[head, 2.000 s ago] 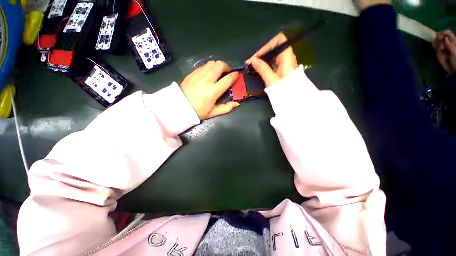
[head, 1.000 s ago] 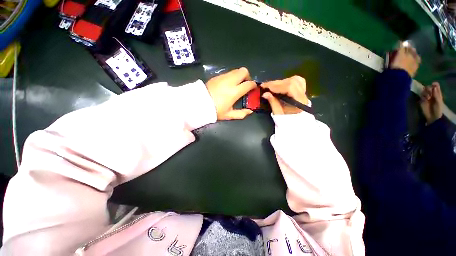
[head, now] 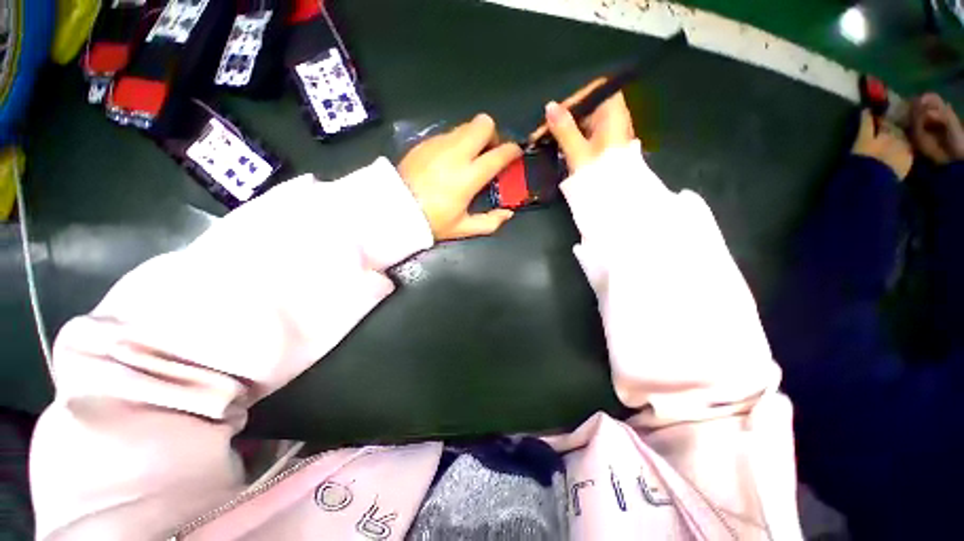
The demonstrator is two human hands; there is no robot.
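A phone unit [head: 542, 176] lies on the dark green mat in front of me, its red part [head: 512, 184] showing at the left end. My left hand [head: 452, 178] holds the unit at its left end, fingers on the far edge and thumb at the near edge. My right hand [head: 594, 127] holds slim black tweezers [head: 616, 87] like a pen, angled up to the right. Their tip is near the unit's far edge beside my left fingertips; exact contact is unclear. My right hand partly hides the unit's right end.
Several waiting phone units [head: 235, 159] with white panels and red ends lie at upper left, some overlapping. A blue and yellow fan frame [head: 32, 69] and white cord [head: 34, 285] are at the left edge. Another person's dark sleeves and hands [head: 884, 146] are at right, beside the white strip [head: 634, 15].
The view has shifted. The tweezers have swung from pointing down-right behind my right hand to up-right. My left hand keeps holding the unit. The other person's hands have moved closer together.
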